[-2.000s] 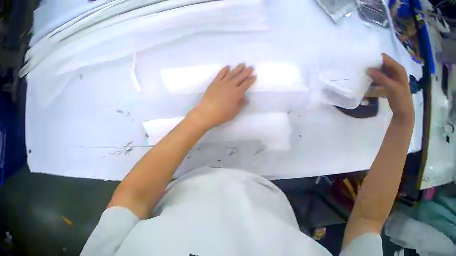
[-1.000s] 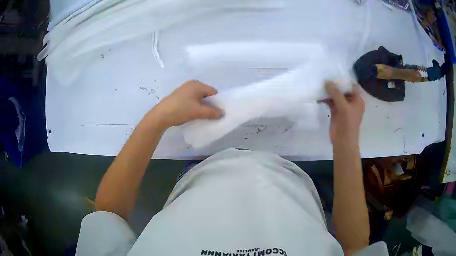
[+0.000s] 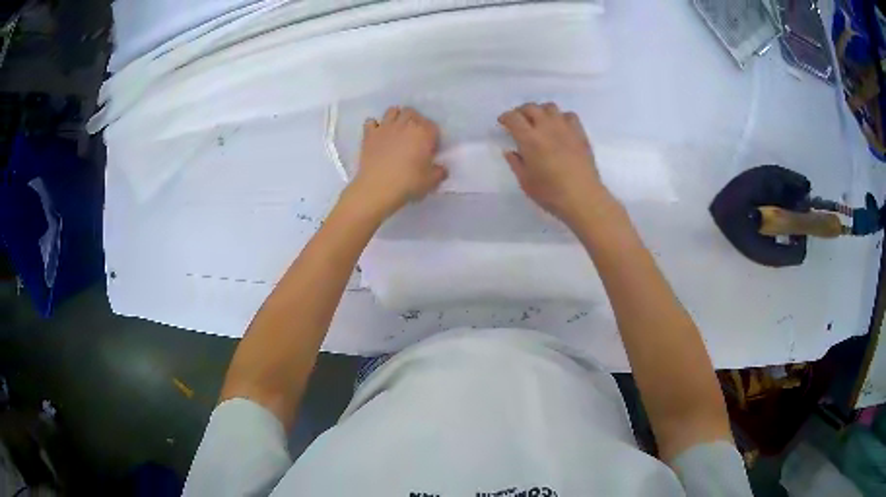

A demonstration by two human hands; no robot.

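A white fabric or interfacing piece [image 3: 631,170] lies lengthwise across the white table, under and between my hands. A second white piece [image 3: 486,277] lies nearer my body. A greyish band shows between them; I cannot tell if they are joined. My left hand [image 3: 400,153] rests at the upper piece's left part, fingertips down and thumb apart. My right hand [image 3: 549,150] rests further right in the same way. Both hands appear to press on the white material, with no clear grip. The iron [image 3: 767,215] with a wooden handle lies at the right, touched by neither hand.
Long white curled sheets [image 3: 389,58] cover the back left. A narrow white strip [image 3: 335,141] lies by my left hand. Silvery trays or plates [image 3: 738,24] stand at the back right. A blue bin [image 3: 49,214] is on the floor at left. The table's front edge [image 3: 223,333] is near my body.
The white piece lifted between my hands one second ago now lies flat. Both hands have moved away from my body and closer together. Earlier my right hand was beside the iron.
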